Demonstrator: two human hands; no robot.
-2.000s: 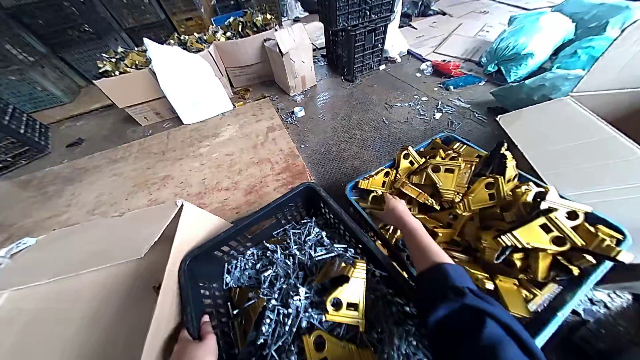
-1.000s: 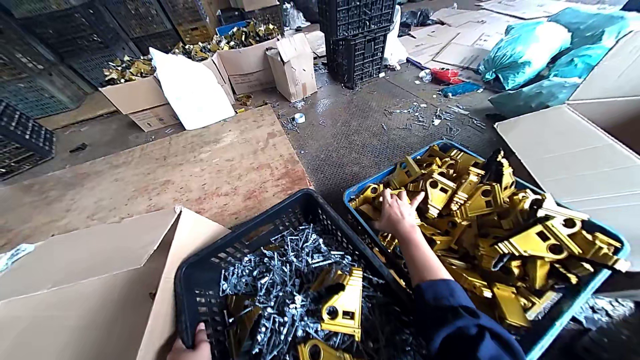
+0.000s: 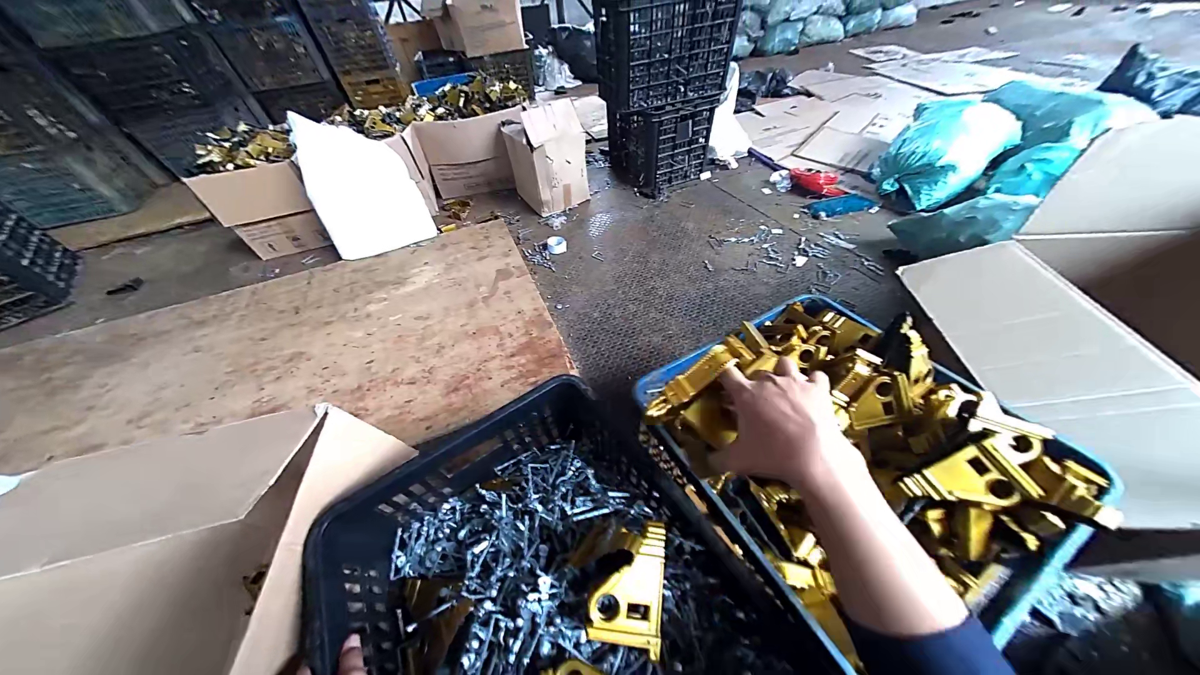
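My right hand (image 3: 783,417) reaches into a blue-rimmed basket (image 3: 1050,586) heaped with gold-coloured metal parts (image 3: 970,473); its fingertips are around a part near the far left corner, and whether it grips one is hidden. Only the fingertips of my left hand (image 3: 349,656) show, at the near left wall of a black plastic crate (image 3: 328,562). Small silvery metal pieces (image 3: 525,534) fill much of that crate. A gold part (image 3: 630,591) with a round and a square hole lies on top of them.
An open cardboard box (image 3: 141,544) stands left of the crate, another (image 3: 1059,328) at the right. Beyond are a wooden board (image 3: 375,337), stacked black crates (image 3: 666,94), teal bags (image 3: 952,145), boxes of gold parts (image 3: 272,202) and scattered metal pieces on the floor.
My right hand was at the basket's left edge two seconds ago and now lies further in, over the gold parts. My left hand stays at the black crate's wall.
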